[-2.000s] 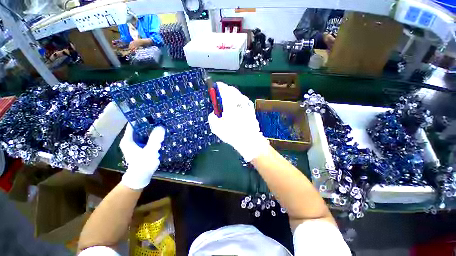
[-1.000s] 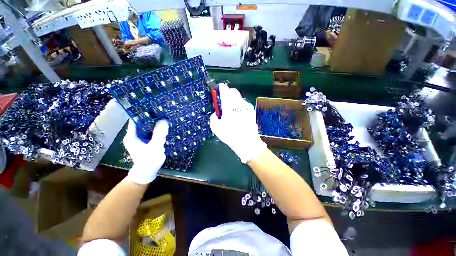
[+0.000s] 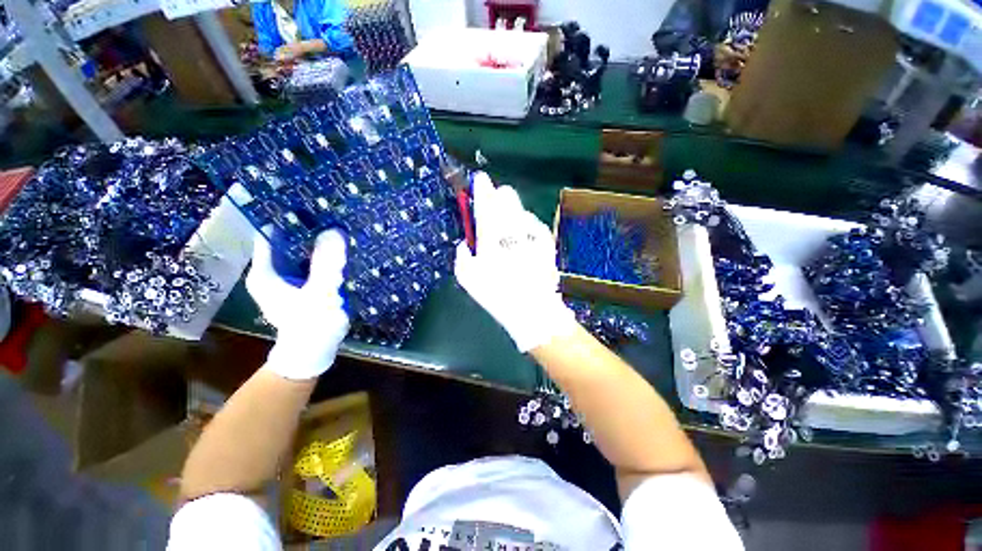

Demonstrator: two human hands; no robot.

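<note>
A large blue PCB panel (image 3: 355, 183) with rows of silver parts is held up and tilted above the green bench. My left hand (image 3: 299, 296), in a white-backed glove with blue fingers, grips its lower left edge. My right hand (image 3: 511, 264), gloved too, holds red-handled cutters (image 3: 466, 215) at the panel's right edge. Whether the cutter tips touch the panel is too small to tell. More boards (image 3: 382, 326) lie partly hidden under the panel.
A small carton (image 3: 619, 292) of thin blue pieces stands right of my right hand. White foam trays heaped with wired boards stand at the left (image 3: 221, 253) and right (image 3: 695, 323). Wired boards (image 3: 555, 414) hang over the bench edge. People work across the bench.
The panel has tilted further, its top edge rising and shifting left, with my left hand moving slightly left. My right hand still holds the cutters at its right edge. The whole view has shifted a little.
</note>
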